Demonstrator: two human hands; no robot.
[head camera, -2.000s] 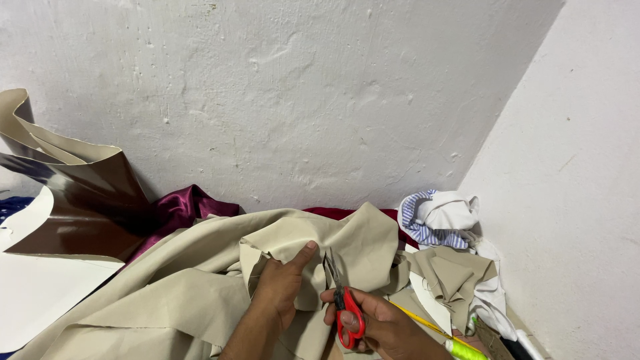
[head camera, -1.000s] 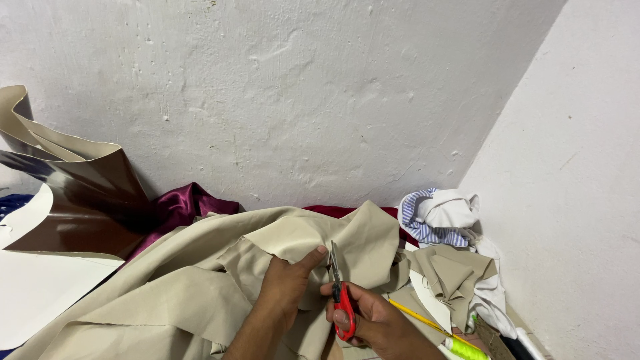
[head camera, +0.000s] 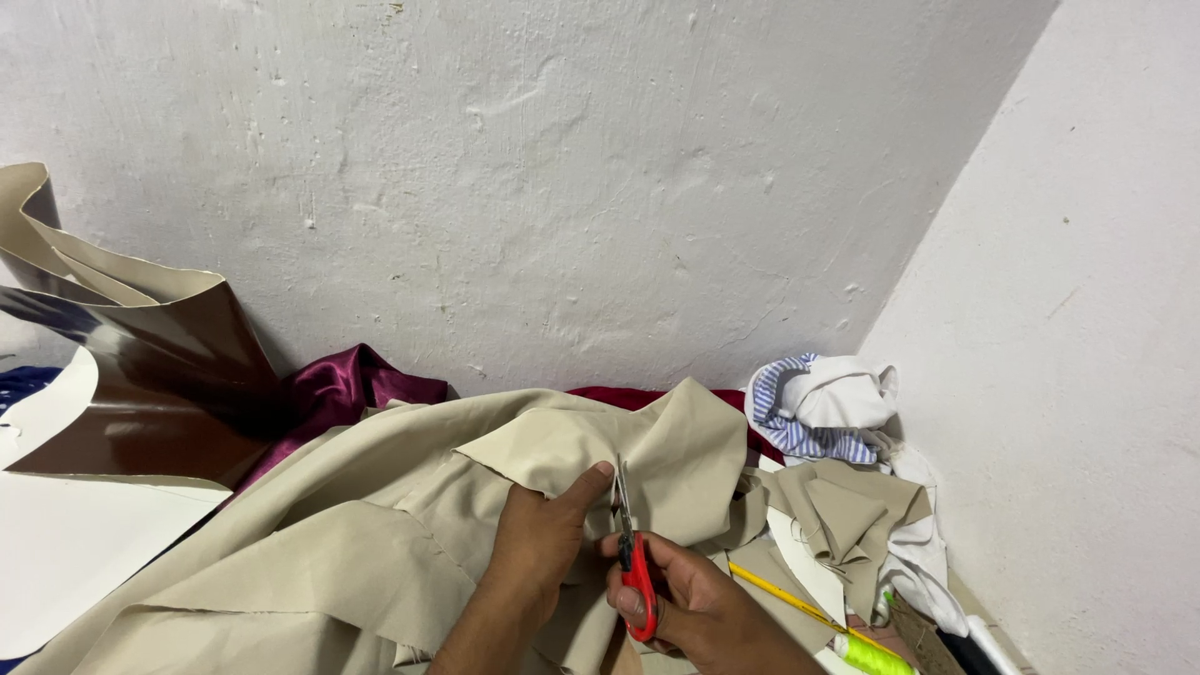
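My left hand (head camera: 553, 525) pinches an edge of the beige fabric (head camera: 375, 553), thumb on top and the fingers hidden under the cloth. Close on its right, my right hand (head camera: 680, 595) grips red-handled scissors (head camera: 639, 586), fingers in and around the handle loops. The blades point up and away, next to my left thumb, at the fabric's edge. The fabric lies in loose folds across the middle and left. How much cloth lies between the blades cannot be told.
Brown glossy sheet material (head camera: 169, 394) stands curled at left by white card (head camera: 84, 544) and maroon satin (head camera: 347, 384). At right are white and striped cloth (head camera: 834, 403), beige scraps (head camera: 844, 516), a yellow pencil (head camera: 783, 595) and neon thread (head camera: 872, 656). White walls (head camera: 562, 187) stand behind and right.
Both hands stay near the same stretch of fabric, with small shifts. The near flap of cloth by my left hand has been drawn toward me and lies differently. The scissors stay in my right hand.
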